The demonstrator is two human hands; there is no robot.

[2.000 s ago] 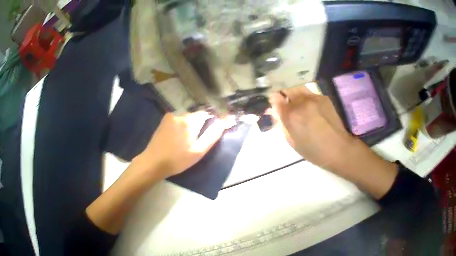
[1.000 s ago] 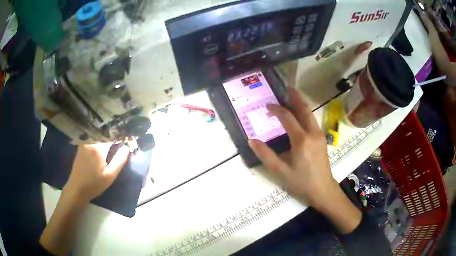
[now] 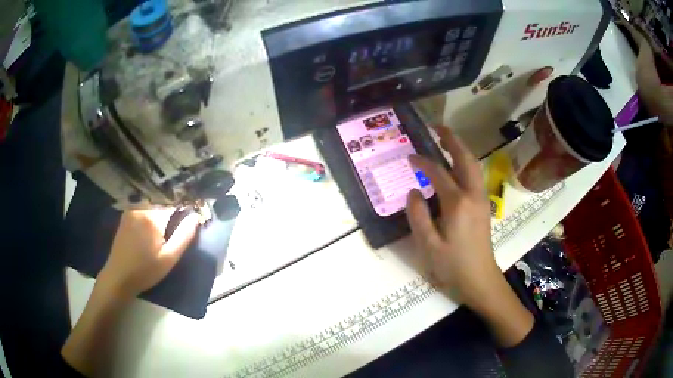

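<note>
A smartphone (image 3: 384, 162) with a bright pink-white screen lies on a dark mat (image 3: 345, 177). My right hand (image 3: 461, 221) is over its lower right part, fingers spread, holding nothing; fingertips are at the screen. My left hand (image 3: 147, 251) rests on the dark fabric panel (image 3: 193, 277) at the needle area, thumb and fingers close together around a small folded part of the cloth. The presser foot (image 3: 201, 210) is beside those fingertips, partly lost in lamp glare.
The sewing machine (image 3: 243, 59) carries a control panel (image 3: 384, 55) and blue thread cone (image 3: 151, 26). A slim red-teal tool (image 3: 299, 162) lies right of the needle. A yellow cutter (image 3: 497, 181), lidded cup (image 3: 564, 133), table ruler (image 3: 354, 328) and red basket (image 3: 623, 258) are rightward. Dark cloth (image 3: 33, 184) hangs left.
My right hand has left the needle area and is over the phone. The view has swung right. In the last second the phone screen's content has changed; my left hand stays at the cloth.
</note>
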